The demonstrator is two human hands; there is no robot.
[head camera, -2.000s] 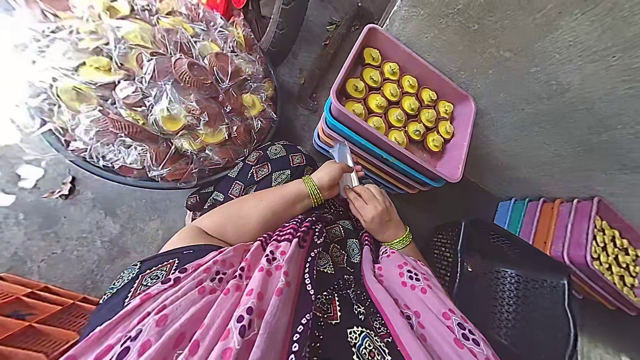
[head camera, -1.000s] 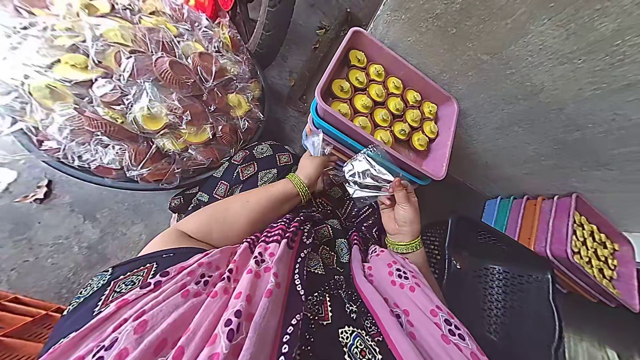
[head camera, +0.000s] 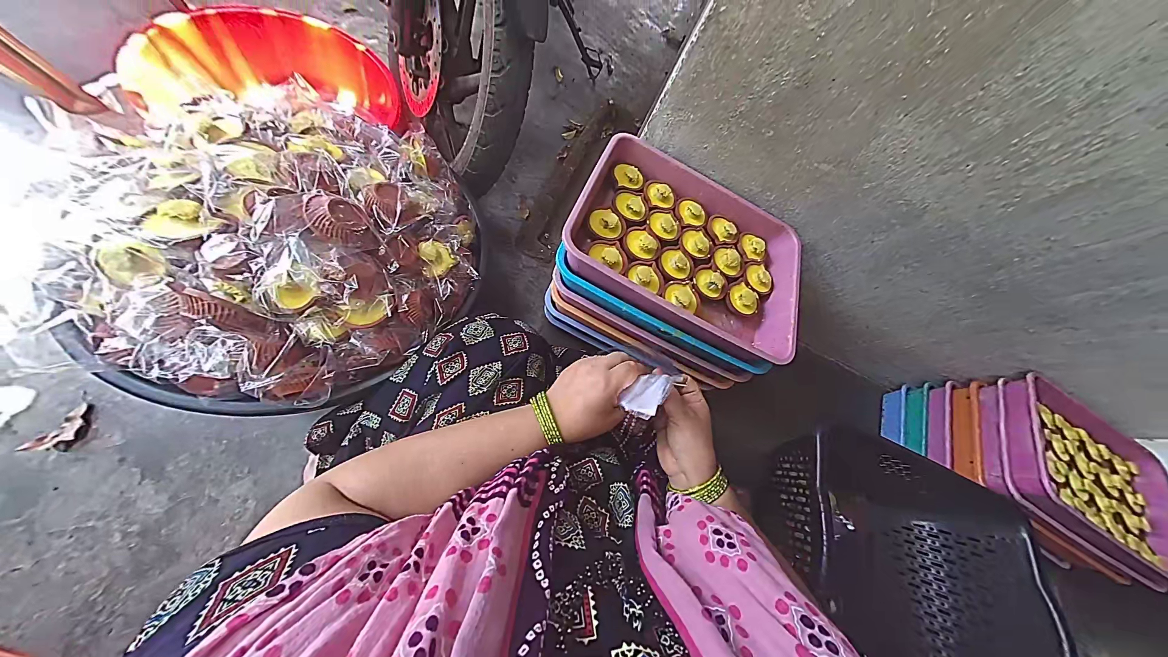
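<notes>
My left hand and my right hand meet over my lap, both pinching a small whitish packet, apparently a plastic bag. What lies inside it cannot be made out. Just beyond my hands, a pink plastic tray tops a stack of coloured trays and holds rows of small clay lamps with yellow filling. On the left, a large dark tub is heaped with similar brown and yellow lamps wrapped in clear plastic.
A red basin stands behind the tub, beside a motorcycle wheel. A concrete wall rises at the right. Below it are a black perforated crate and another stack of trays. A dry leaf lies on the floor.
My hands, apart with a shiny clear bag between them one second ago, have come together, and the bag is bunched up. The view has shifted, showing more of the red basin.
</notes>
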